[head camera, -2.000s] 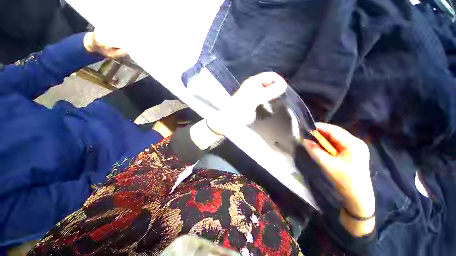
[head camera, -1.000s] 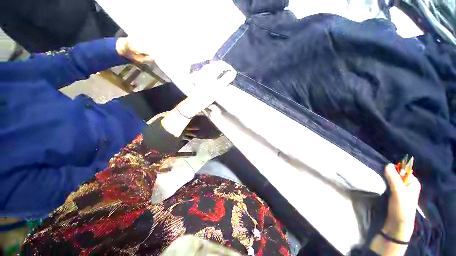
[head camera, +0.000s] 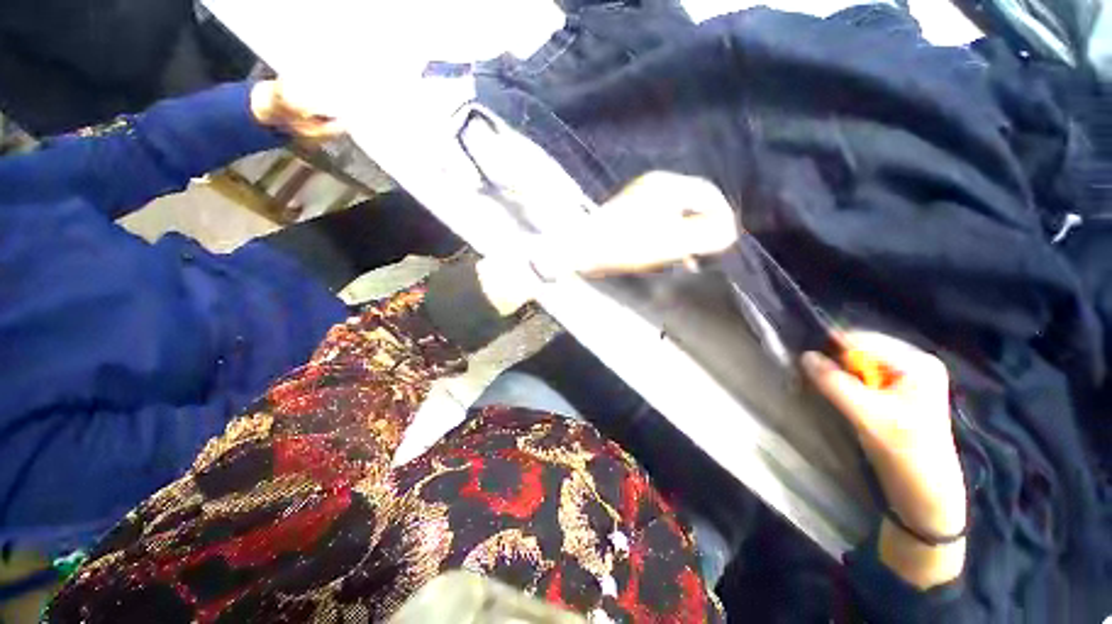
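A dark navy denim jacket (head camera: 854, 159) spreads over the white table; its near edge is lifted and shows the pale inside. My left hand (head camera: 671, 226) is closed on the jacket's hem strip (head camera: 579, 146), near the middle of the view. My right hand (head camera: 896, 390) holds the same edge farther right, with the orange-red handle of the thread snips (head camera: 868, 366) in the fist. The snips' tip cannot be made out. The strip between my hands is partly blurred.
A person in a blue top (head camera: 159, 354) is at my left, a hand (head camera: 290, 110) on the edge of the white table (head camera: 366, 49). A wooden stool (head camera: 287, 183) stands below. More dark cloth lies at the far right.
My left hand has moved right along the edge, and my right hand has moved up and left. The hands are closer together, and the edge between them is less stretched.
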